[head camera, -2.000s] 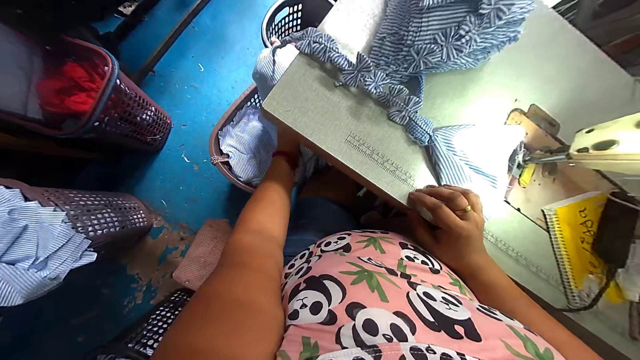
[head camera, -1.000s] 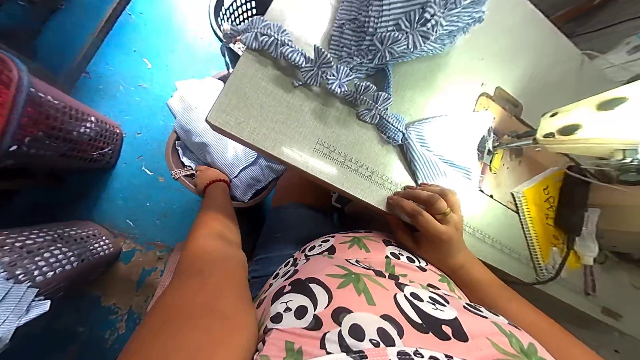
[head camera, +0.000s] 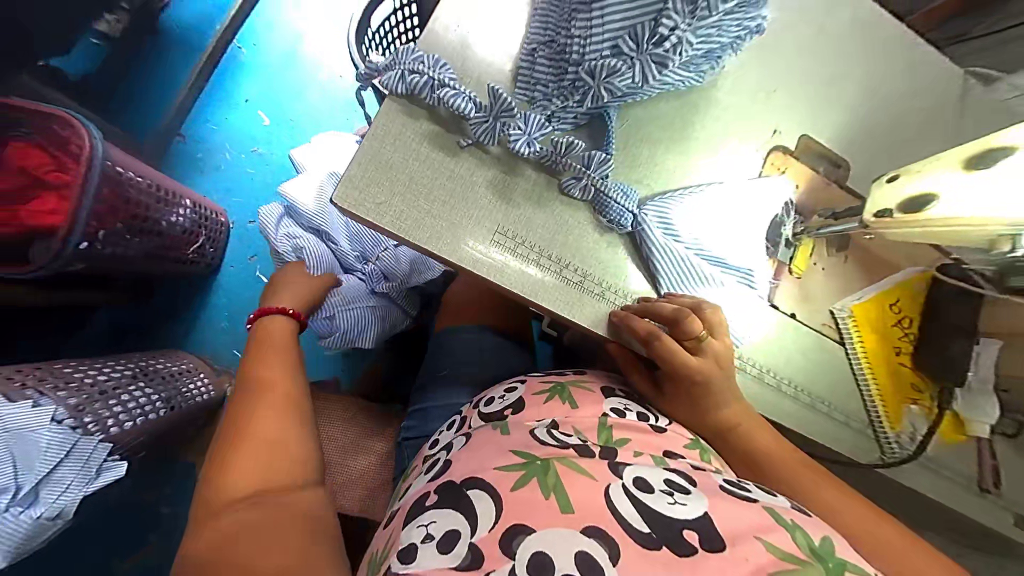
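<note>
My left hand (head camera: 298, 288), with a red beaded bracelet at the wrist, is at a heap of blue-and-white striped fabric (head camera: 344, 264) left of the sewing table (head camera: 432, 184). Its fingertips are partly hidden against the cloth, so its hold is unclear. My right hand (head camera: 680, 348), wearing a ring, rests over the table's front edge near the printed ruler (head camera: 560, 268), with fingers curled and no cloth visible in them. Beyond it, a striped fabric piece (head camera: 696, 240) lies by the sewing machine's needle area, joined to a strip of gathered striped rosettes (head camera: 512, 132).
The sewing machine head (head camera: 952, 192) and a yellow spiral notebook (head camera: 888, 344) are at right. More ruffled striped fabric (head camera: 640, 56) lies at the table's back. Plastic baskets (head camera: 152, 208) stand at left, another (head camera: 392, 32) behind the table. A perforated basket (head camera: 120, 388) holds striped cloth pieces (head camera: 48, 472).
The striped fabric heap, inside a basket a second ago, now covers where its rim showed and spreads higher beside the table. My left hand stays at the cloth; my right hand remains at the table edge.
</note>
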